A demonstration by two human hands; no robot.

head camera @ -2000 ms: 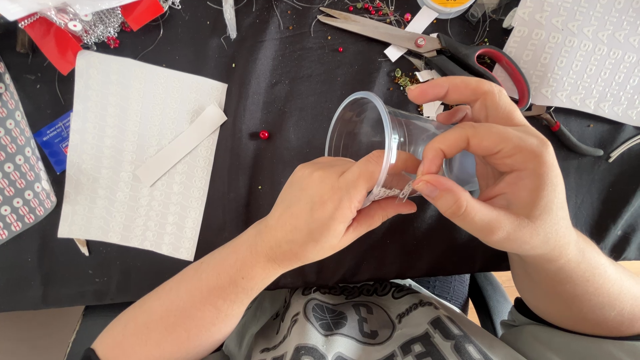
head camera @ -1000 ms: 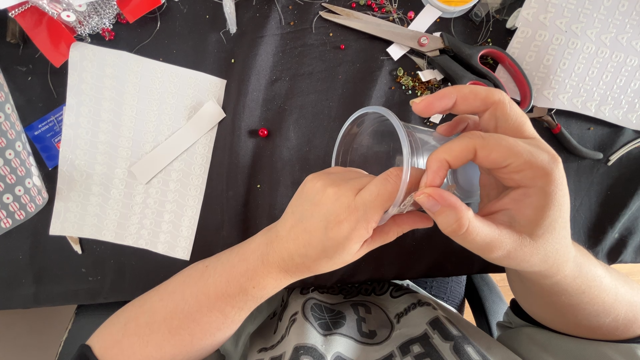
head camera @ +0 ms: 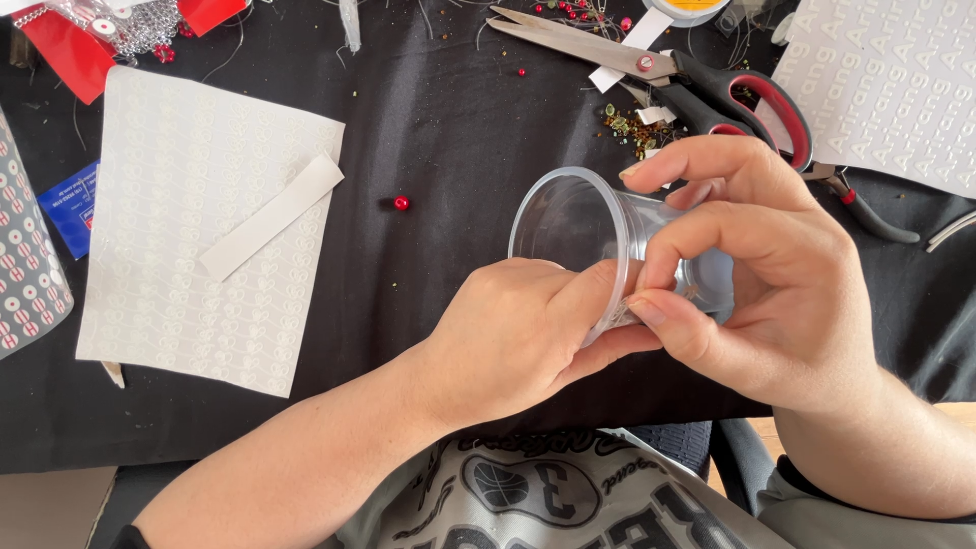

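A clear plastic cup (head camera: 568, 206) lies tipped on its side in the air, its mouth facing left. My left hand (head camera: 526, 328) grips its rim and lower wall, with some fingers inside the mouth and others beneath. Thumb and forefinger of my right hand (head camera: 755, 282) pinch at the cup's outer wall near the rim, beside a small pale patterned piece (head camera: 616, 313) that my fingertips partly cover. Whether that piece is stuck down all along cannot be seen. To the left, a white sheet of raised heart-pattern stickers (head camera: 175, 305) carries a narrow white paper strip (head camera: 274, 217).
Scissors with black and red handles (head camera: 644, 63) and pliers (head camera: 869, 210) lie beyond my right hand, near small beads (head camera: 633, 126) and a white lettered sheet (head camera: 884, 99). A red bead (head camera: 401, 203) rests on the black cloth. Red pieces and chain (head camera: 145, 30) are at upper left.
The cup and both hands have shifted slightly to the right since the oldest frame. My right fingertips stay at the cup near its rim.
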